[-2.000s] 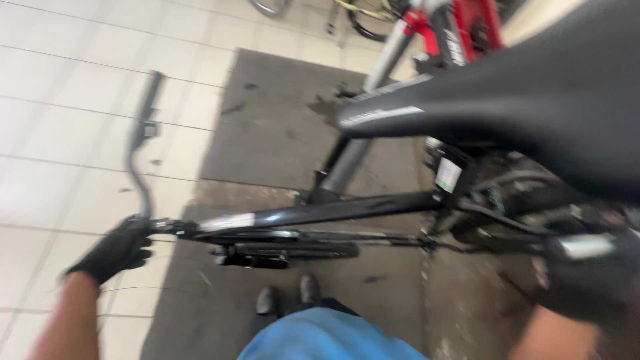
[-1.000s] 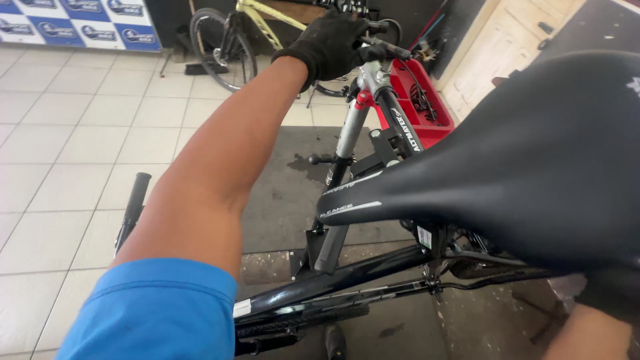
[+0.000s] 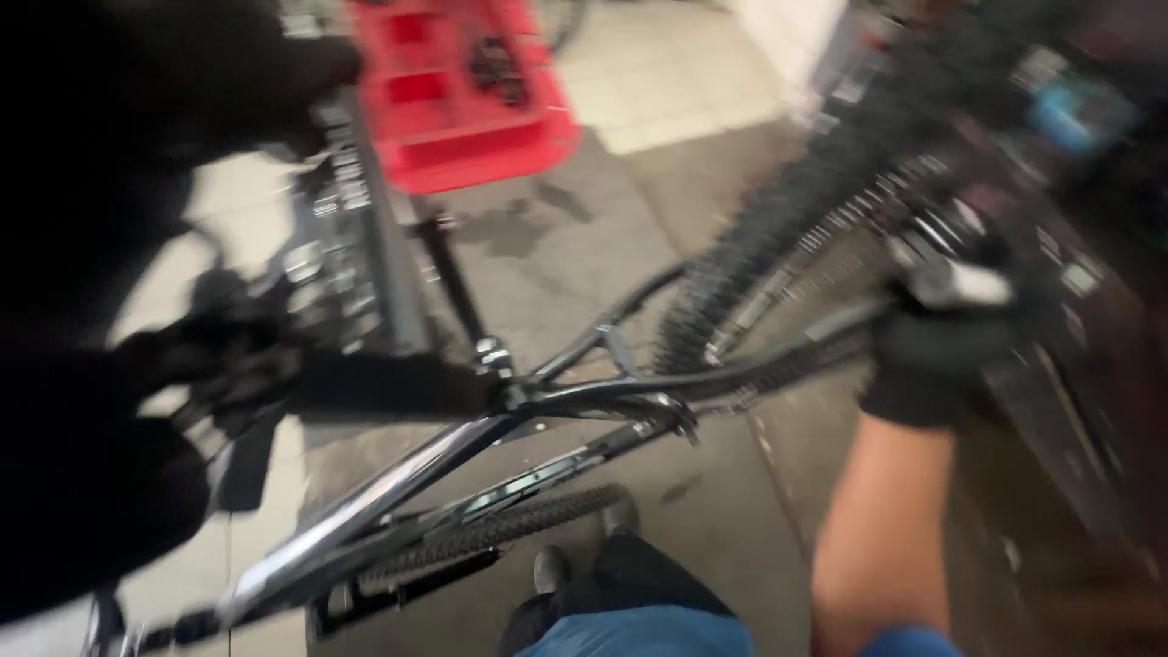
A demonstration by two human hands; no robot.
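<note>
My right hand, in a black glove, is closed around the rear end of a dark bicycle frame, beside a short silver cylindrical part. Blur hides its fingertips and what that part is. The knobbly rear tire lies just beyond the frame's rear tubes. A black saddle fills the left side, very close to the camera. My left hand cannot be made out; dark, blurred shapes cover the upper left. A black clamp arm reaches the frame near its seat tube junction.
A red tool tray with small dark parts in it stands on the repair stand beyond the frame. Another knobbly tire is below the frame, near my shoes. A dark mat lies on the tiled floor.
My left hand was at the top of the stand one second ago and cannot be made out now. The view has turned sharply, toward the bicycle's rear. My right hand stays at that rear end.
</note>
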